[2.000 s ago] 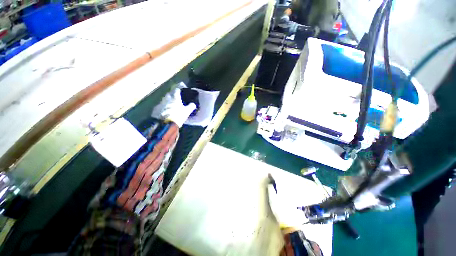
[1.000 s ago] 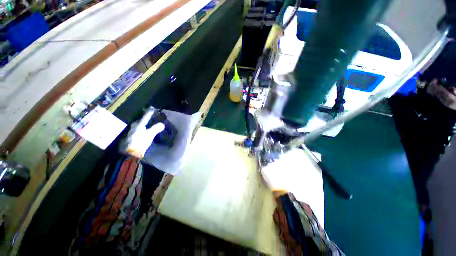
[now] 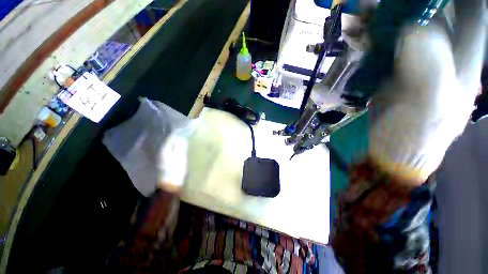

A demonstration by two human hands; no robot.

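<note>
A flat black rounded-square unit [image 3: 261, 177] lies on the cream mat [image 3: 214, 152], its cord running up to a black bundle [image 3: 241, 111] at the mat's back edge. My gloved left hand [image 3: 174, 160] is blurred at the mat's left edge, against the translucent bag [image 3: 142, 142]; its grip is unclear. My gloved right hand [image 3: 420, 101] is large and blurred at the upper right, at the dark-green driver body [image 3: 382, 48]; its fingers are not clear. The driver's silver nose [image 3: 305, 136] hangs over the mat's back right part.
A bottle with yellow liquid [image 3: 243, 65] stands behind the mat, beside a small parts tray [image 3: 264, 80] and the white feeder [image 3: 302, 40]. The dark conveyor belt [image 3: 155, 69] runs along the left. A white card [image 3: 90, 97] is clipped to the rail.
The black unit has come from the belt onto the mat, out of my left hand. The bag and left hand have shifted toward the mat. My right hand has risen from the mat to the driver body.
</note>
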